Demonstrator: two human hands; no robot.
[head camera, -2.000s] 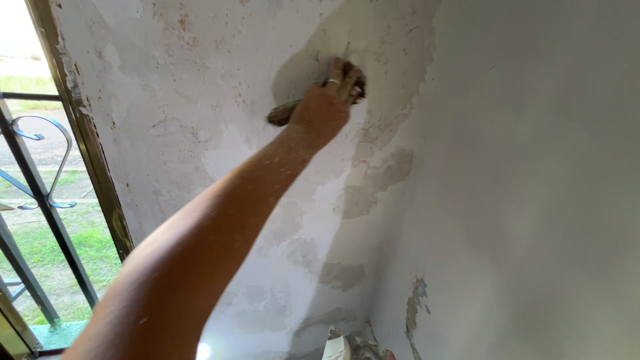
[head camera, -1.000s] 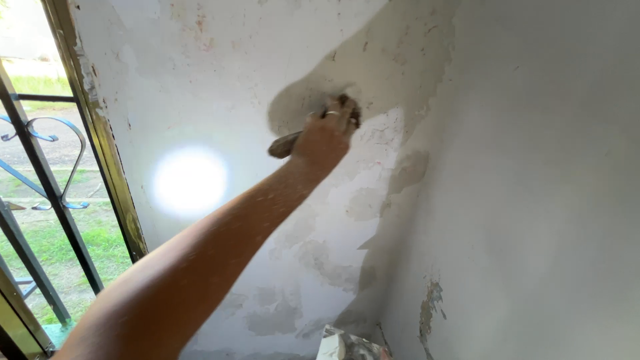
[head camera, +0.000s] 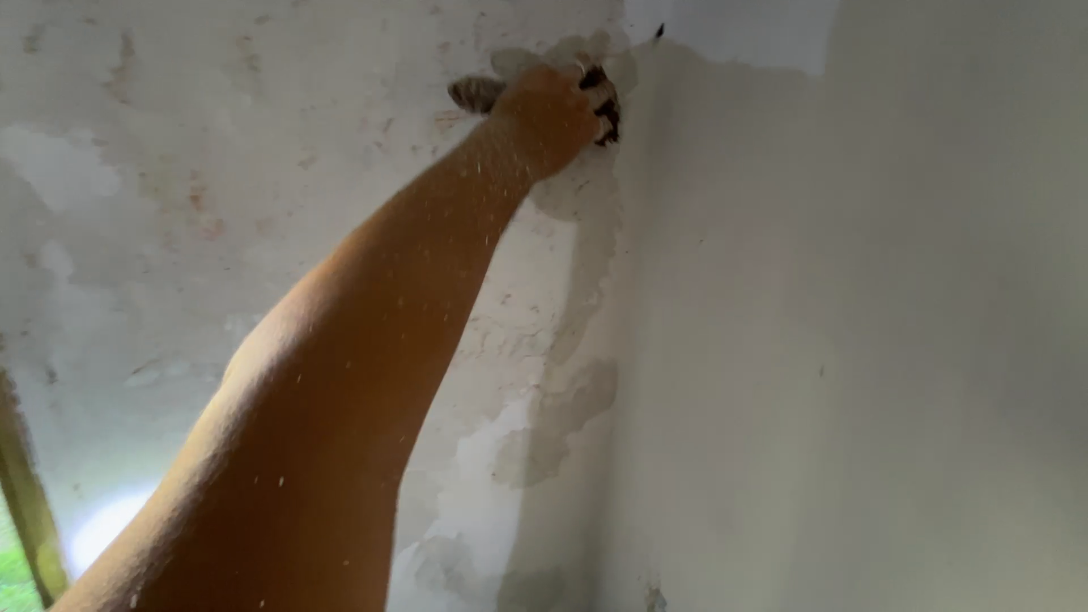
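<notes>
My left hand (head camera: 552, 106) is raised high against a patchy plastered wall (head camera: 323, 178), close to the inside corner. Its fingers are curled around a hand tool; the dark, rounded end of the tool (head camera: 473, 93) sticks out to the left of the fist. Dark material shows between the fingers on the right. The rest of the tool is covered by the hand, so its kind cannot be told. Grey patches surround the fist on the wall, and small pale specks dot the forearm. My right hand is out of view.
A smoother grey wall (head camera: 833, 340) meets the patchy wall at the corner. A small dark mark (head camera: 660, 31) sits near the corner's top. At lower left are a frame edge (head camera: 30, 493) with grass beyond it and a bright spot of light (head camera: 110, 531).
My left hand has moved up and right along the wall to near the corner, still gripping the tool. The view has shifted, and the window bars are out of sight.
</notes>
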